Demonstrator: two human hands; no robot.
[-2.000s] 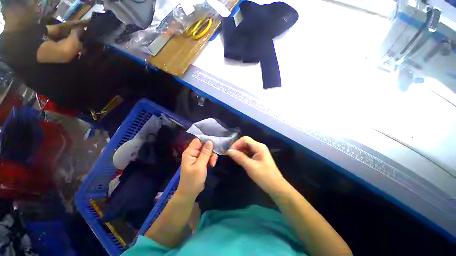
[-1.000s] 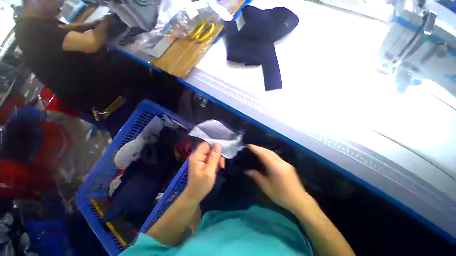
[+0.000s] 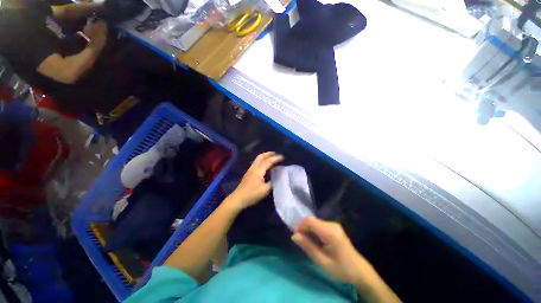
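Note:
A pale grey-white cloth piece (image 3: 290, 192) hangs over the lap, in front of the table edge. My right hand (image 3: 323, 242) pinches its lower end. My left hand (image 3: 258, 180) is beside its upper left edge, fingers slightly apart; whether it touches the cloth cannot be told. A dark navy cut piece (image 3: 308, 36) with a strip hanging from it lies on the white table (image 3: 379, 106).
A blue slotted basket (image 3: 98, 251) with navy, white and red cloth stands at my left. Yellow-handled scissors (image 3: 246, 23) lie on a brown board (image 3: 216, 52). The sewing machine (image 3: 495, 59) is at upper right. Another person (image 3: 53, 44) sits at upper left.
The pale piece has turned to hang lengthwise and moved right. My right hand now grips its lower end; my left hand has moved up and loosened its pinch. The view has shifted slightly.

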